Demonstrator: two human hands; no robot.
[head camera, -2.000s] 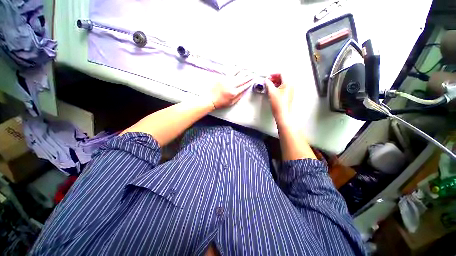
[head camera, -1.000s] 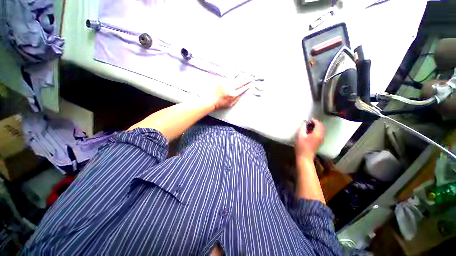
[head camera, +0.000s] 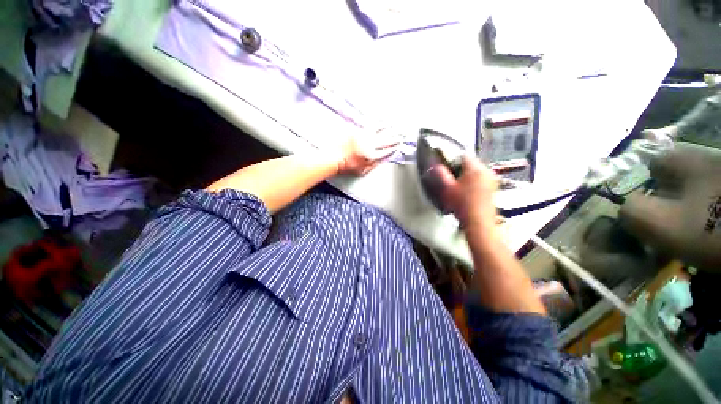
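Observation:
The lilac garment panel (head camera: 205, 51) lies along the near edge of the white table, with a fold line running towards my left hand. Two small weights, one round (head camera: 250, 39) and one short and dark (head camera: 311, 76), sit on the fold. My left hand (head camera: 365, 154) lies flat with fingers spread on the cloth's right end. My right hand (head camera: 471, 192) grips the handle of the steam iron (head camera: 436, 162). The iron's pointed tip faces away from me, just right of my left fingertips. Whether its soleplate touches the cloth cannot be told.
The iron rest (head camera: 533, 142) stands right of the iron with reddish sticks on it. A pale hose (head camera: 632, 154) and a white cord (head camera: 589, 276) run to the right. Another folded lilac piece (head camera: 395, 20) lies at the far side. Loose lilac cloth (head camera: 59, 170) is at left.
My right hand has taken the iron off its rest and moved it left beside my left hand. The dark object in my right hand is no longer visible. The view has shifted.

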